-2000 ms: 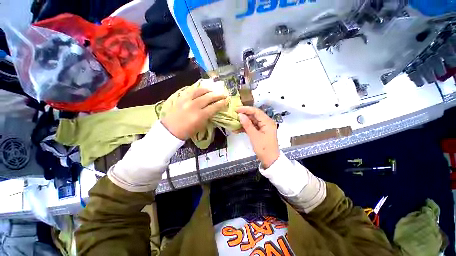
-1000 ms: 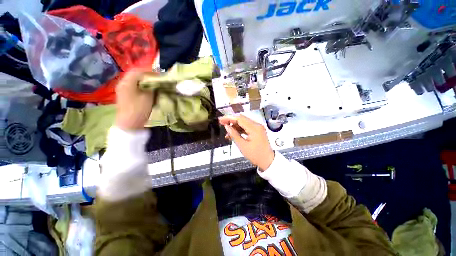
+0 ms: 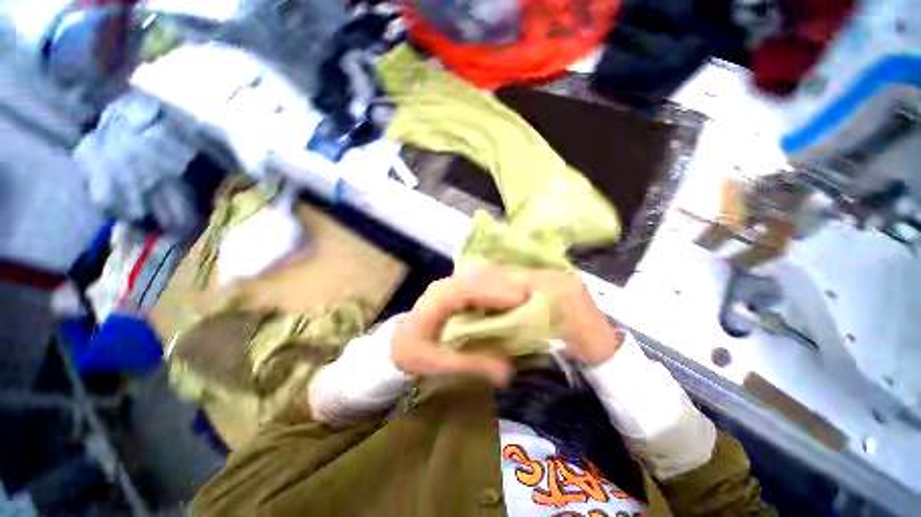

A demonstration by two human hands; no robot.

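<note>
A yellow-green knit garment (image 3: pixel 540 207) lies over the table edge, with one long part stretching up and left across the dark patch. Its near end is bunched between my hands, close to my body. My left hand (image 3: pixel 459 318) is around the bunched cloth, fingers curved. My right hand (image 3: pixel 576 308) holds the same cloth from the other side. Both hands are blurred, and the exact grip of the fingertips is partly hidden.
The sewing machine's needle area (image 3: pixel 762 217) is at the right. A red bag (image 3: pixel 525 45) lies behind the garment. Crumpled green pieces (image 3: pixel 303 343) lie on cardboard (image 3: pixel 348 257) at the lower left. The white table edge (image 3: pixel 404 212) runs diagonally.
The view has swung left, bringing the cardboard and green pieces into sight. The garment has come away from the needle area towards my body, and my right hand has joined my left on it.
</note>
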